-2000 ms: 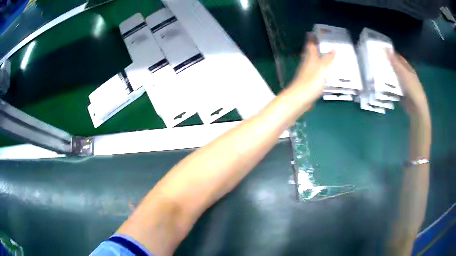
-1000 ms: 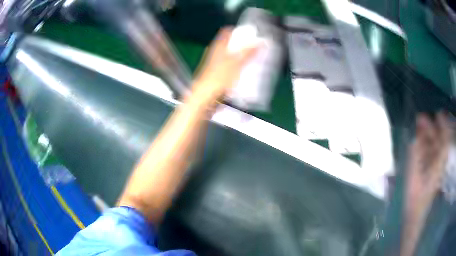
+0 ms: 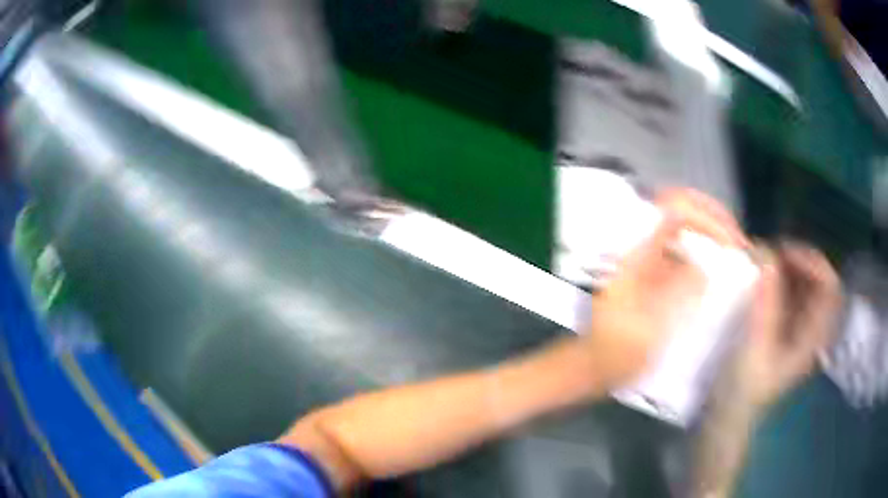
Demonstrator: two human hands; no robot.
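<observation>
A white carton is between my two hands at the right, over the worktop beside the belt edge. My left hand is closed around its left side. My right hand is at its right side, blurred; whether its fingers grip the carton cannot be told. More white cartons lie on the green belt behind my left hand, their lower ends partly hidden by it. Motion blur hides the flaps and print.
The green conveyor belt has a white side rail along its near edge. A grey post rises at its foot bracket. Blurred white cartons are at the far right. Blue floor with yellow lines is at lower left.
My left hand has moved right with the carton, from over the belt to the worktop beside my right hand. The loose carton near the post is gone from the belt.
</observation>
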